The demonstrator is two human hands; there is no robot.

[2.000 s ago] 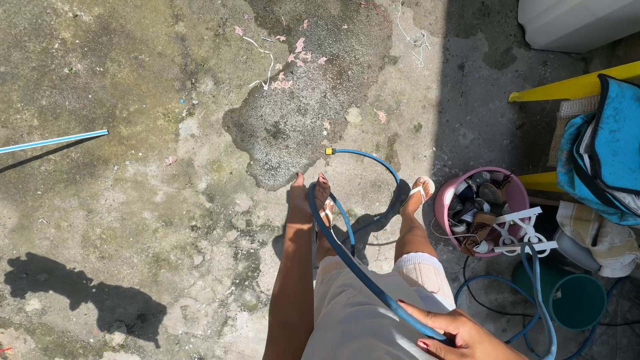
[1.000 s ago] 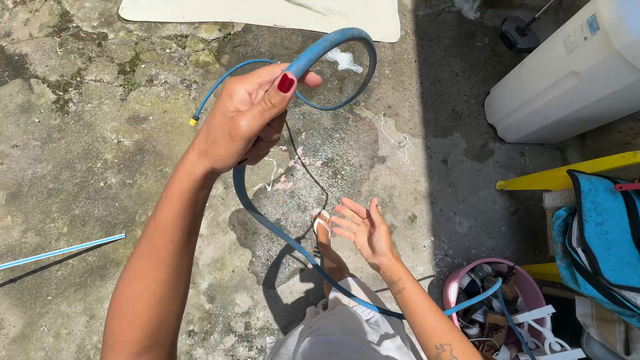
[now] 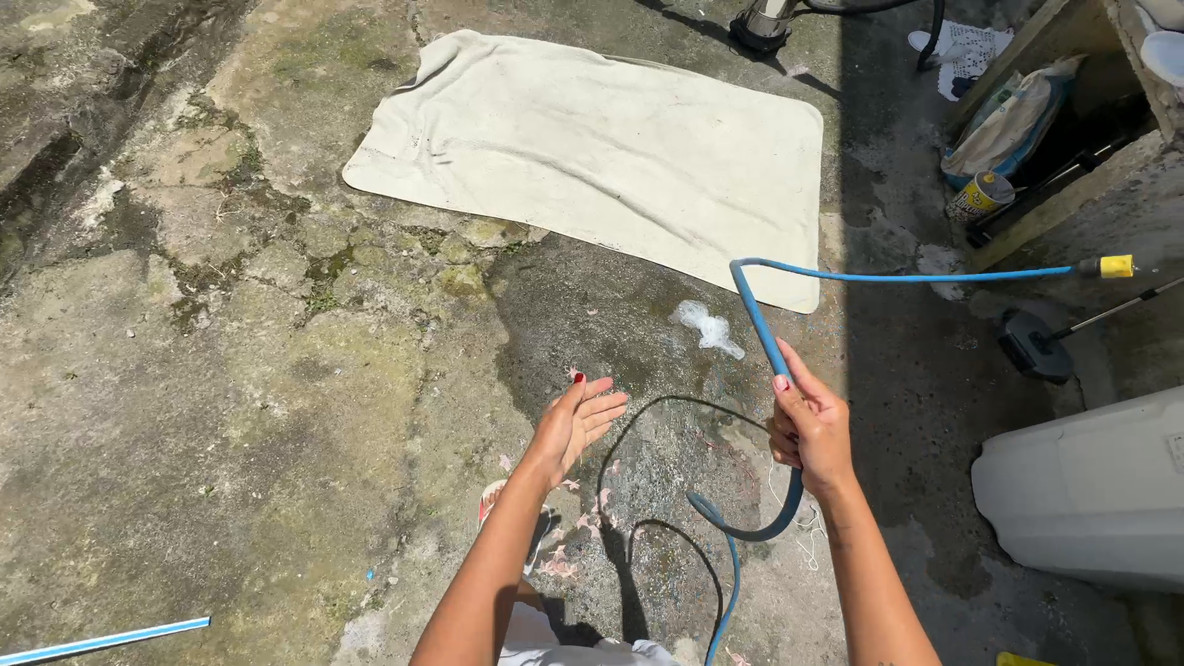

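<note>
My right hand [image 3: 812,425] grips a blue hose [image 3: 757,319] at the right of centre. Past the fist, the hose bends and runs right to a yellow end fitting [image 3: 1116,266], held off the ground. Below the fist it loops and drops to the bottom edge. My left hand [image 3: 581,421] is empty, its fingers extended, to the left of the hose and not touching it. Beyond both hands a rumpled cream mat [image 3: 592,157] lies on the concrete, with a patch of white foam [image 3: 708,328] near its lower edge.
A large white plastic container [image 3: 1091,490] stands at the right, with a dark brush head [image 3: 1034,345] on a pole above it. A concrete niche at upper right holds a bag [image 3: 1008,120] and a yellow can [image 3: 980,197]. A blue-and-white pole [image 3: 120,638] is at lower left.
One second ago my left hand held the raised hose and my right hand was empty; now the right holds it and the left is empty. The view has shifted forward, showing the whole mat.
</note>
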